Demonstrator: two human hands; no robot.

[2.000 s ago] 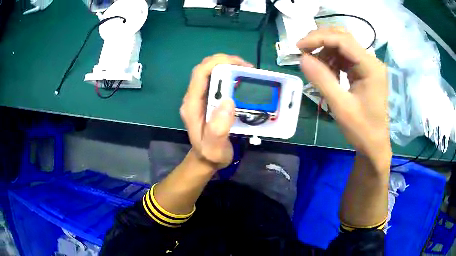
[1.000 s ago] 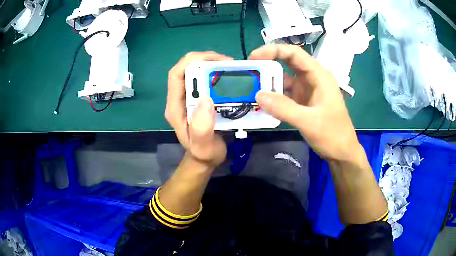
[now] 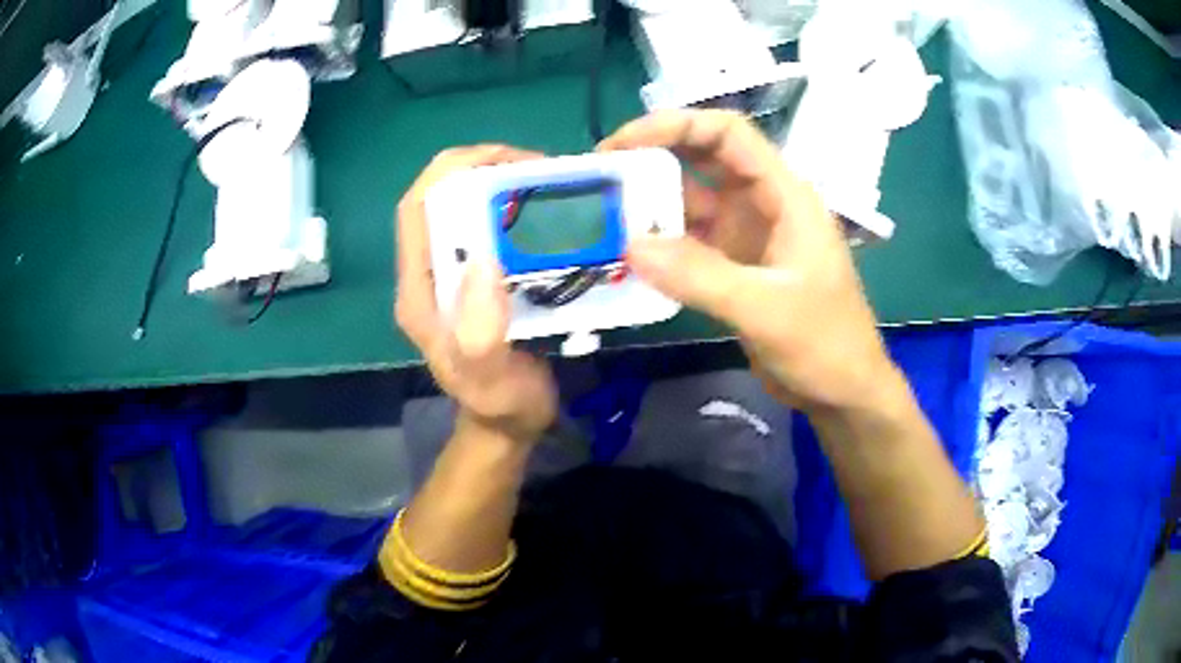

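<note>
A white plastic housing [image 3: 447,246] is held up in front of me above the bench's front edge, its rectangular opening facing me. A blue frame lines the opening, with red and black lead wires [image 3: 565,285] at its lower side. A small white knob [image 3: 580,343] sticks out of the bottom edge. My left hand [image 3: 473,311] grips the left end, thumb on the front face. My right hand [image 3: 751,246] holds the right end, thumb near the opening's lower right corner. The fingers behind the housing are partly hidden.
White units stand on the green bench [image 3: 363,311] at left [image 3: 259,207] and beyond my right hand [image 3: 848,130]. A metal box [image 3: 492,58] is at the back centre. Clear plastic bags [image 3: 1023,168] lie at right. A blue bin [image 3: 1114,453] with round white parts [image 3: 1023,453] is below right.
My right hand, earlier raised apart from the housing, has come onto its right end. The housing and both hands have shifted left in view, and the camera view has shifted too.
</note>
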